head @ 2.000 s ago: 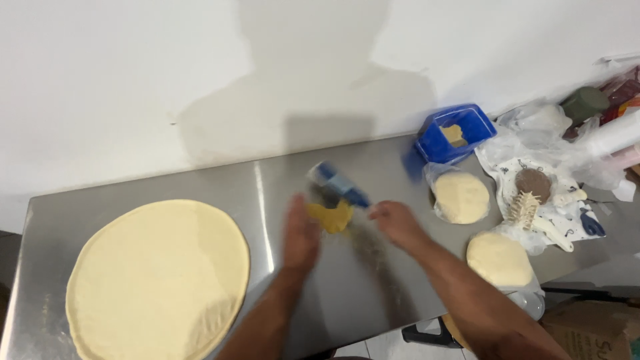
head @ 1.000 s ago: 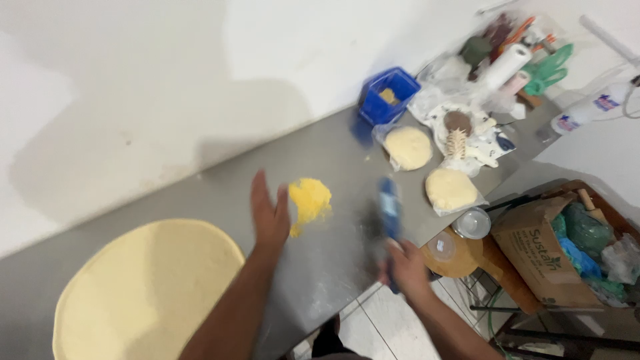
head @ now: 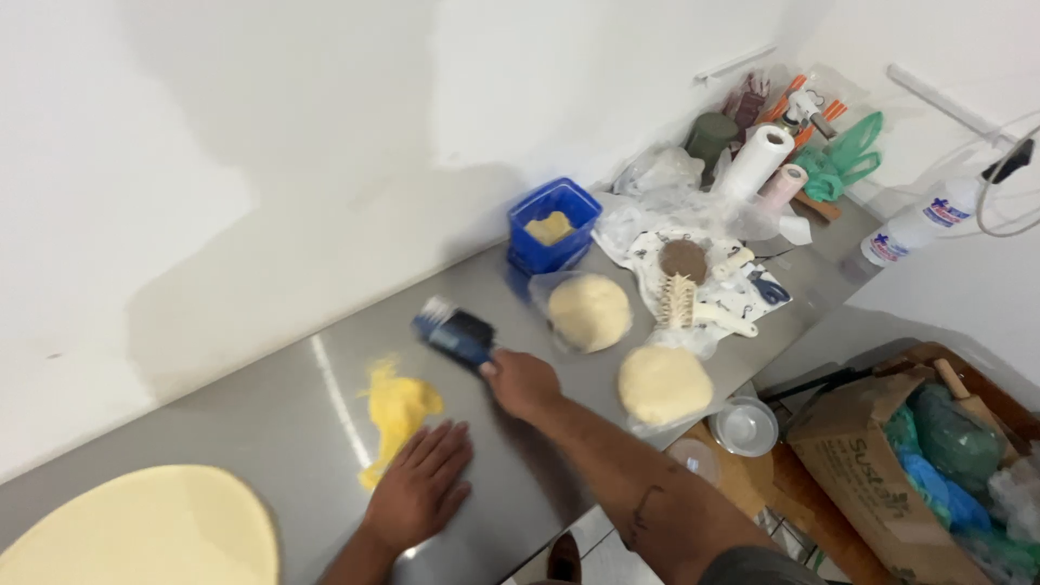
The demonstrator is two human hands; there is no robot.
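My right hand (head: 524, 383) grips the handle of a blue brush (head: 457, 335) with black bristles, slightly blurred, over the steel counter (head: 301, 406). Flat on the counter, fingers together, my left hand (head: 418, 487) lies by the lower right side of a smear of yellow powder (head: 398, 406); whether it covers some powder is hidden. A large sheet of rolled dough (head: 154, 528) lies at the lower left. Two dough balls, one near the blue container (head: 589, 313) and one by the counter's front edge (head: 665, 384), rest on plastic to the right of the brush.
A blue plastic container (head: 552, 223) holds yellowish material beside the wall. Farther right lie a printed cloth (head: 642, 244), a toothed dough roller (head: 676, 302), blue-handled scissors (head: 768, 287), plastic rolls (head: 756, 162) and spray bottles (head: 918, 219). A cardboard box (head: 861, 479) stands below the counter.
The brush in my right hand has moved toward the wall side of the counter. My left hand has come down beside the yellow powder, which has changed shape. The view has shifted right.
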